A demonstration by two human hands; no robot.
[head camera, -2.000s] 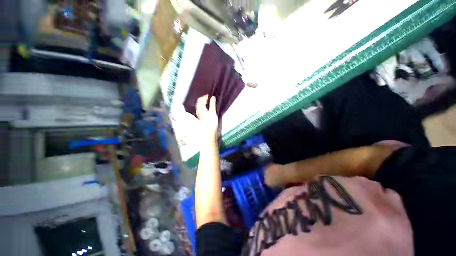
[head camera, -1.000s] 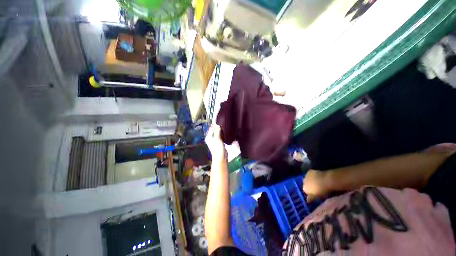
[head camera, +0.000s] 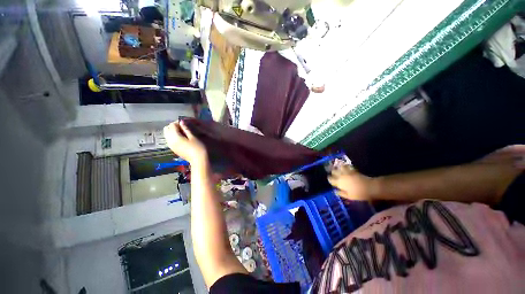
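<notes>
My left hand (head camera: 187,143) is raised left of the table and is shut on one end of a dark maroon panel (head camera: 247,150). The panel stretches, slightly blurred, from my left hand towards the blue crates. More maroon pieces (head camera: 277,95) lie fanned on the white table beside the machine head (head camera: 250,26). My right hand (head camera: 351,184) is blurred, low beside the crate and near the panel's far end. Its fingertips do not show clearly, and I cannot tell whether it holds anything.
A blue crate (head camera: 286,221) holds dark maroon cloth. Another blue slatted crate part (head camera: 334,215) is beside it. The table's green ruler edge (head camera: 397,77) runs diagonally above my right arm. White cones or rolls (head camera: 247,252) stand on the floor.
My left hand has moved off the table and away to the left, stretching out the maroon cloth that was bunched. The pieces on the table are uncovered again. My right hand has shifted slightly towards the table edge.
</notes>
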